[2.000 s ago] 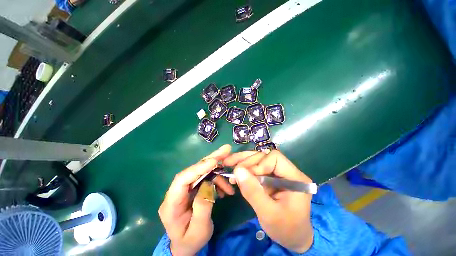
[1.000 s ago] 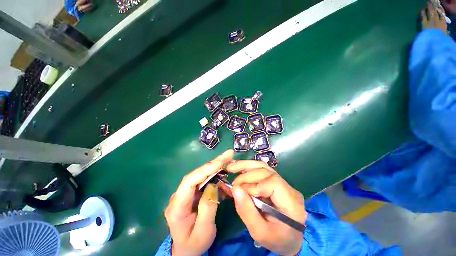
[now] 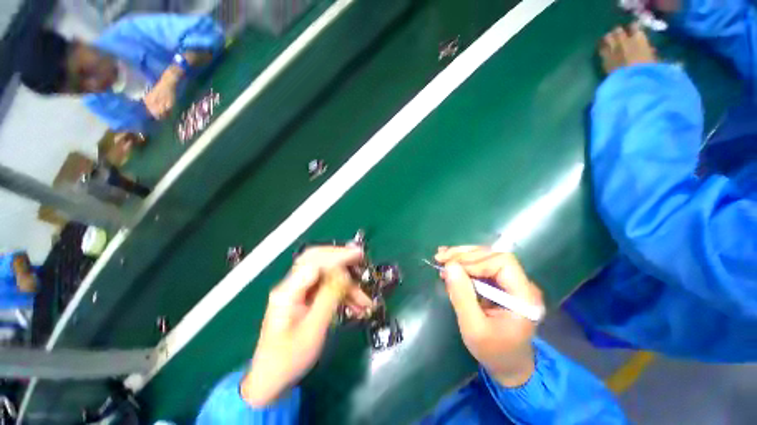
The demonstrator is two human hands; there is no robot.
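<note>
Dark rounded-square housings [image 3: 386,334] lie in a cluster on the green bench, partly covered by my left hand and blurred. My left hand [image 3: 297,311] is over the left side of the cluster, with thumb and fingers bent; whether a housing is between its fingers cannot be told. A yellow-tan cover shows faintly on its thumb. My right hand [image 3: 495,309] is to the right of the cluster, apart from my left hand. It holds slim metal tweezers [image 3: 506,300] pen-like, with the thin tip pointing left, touching nothing.
A white rail [image 3: 332,188] runs diagonally beyond the cluster. Spaced units [image 3: 316,168] lie on the green belt behind it. A person in a blue smock [image 3: 651,158] is close at right. Another person [image 3: 158,62] is across the belt, upper left. A grey post [image 3: 79,362] is at left.
My hands have parted: the left is over the cluster, the right has moved right with the tweezers. The view has shifted, showing more of the people; the fan is out of view.
</note>
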